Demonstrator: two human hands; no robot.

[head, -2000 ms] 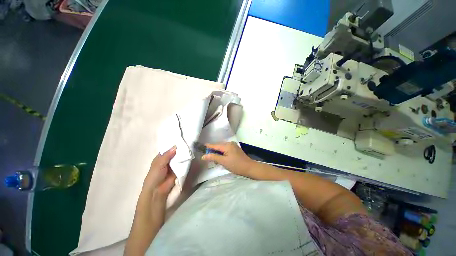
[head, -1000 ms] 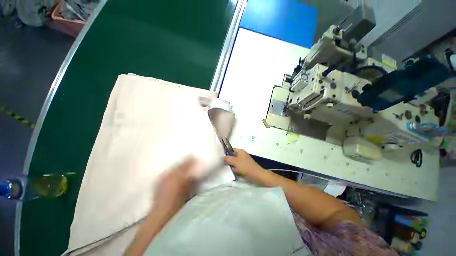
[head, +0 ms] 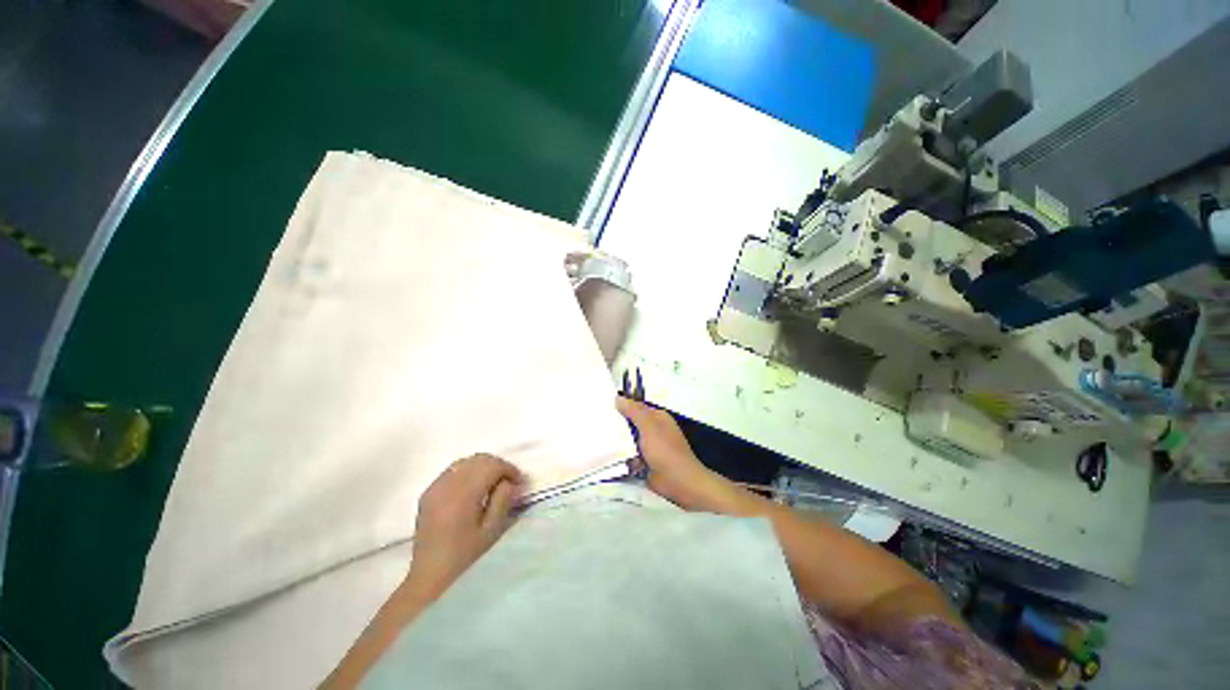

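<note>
A large pale pink-beige garment piece (head: 391, 337) lies folded and mostly flat on the green table (head: 445, 81). A narrow whitish band (head: 603, 270) loops out at its right corner, over the white machine table. My left hand (head: 465, 506) grips the garment's near edge with bent fingers. My right hand (head: 657, 452) is at the garment's right near corner, holding small dark thread snips (head: 633, 387) whose blades point away from me. Its fingertips are partly hidden at the cloth edge.
A cream sewing machine (head: 890, 270) stands on the white table (head: 796, 418) at the right. A bottle of yellow-green liquid (head: 101, 435) lies at the left table edge. A blue panel (head: 782, 61) is at the back. Black scissors (head: 1091, 465) lie far right.
The gathered pale cloth has been laid down and the garment is flatter. My left hand has moved from the raised fold to the near edge. My right hand moved slightly right with the snips.
</note>
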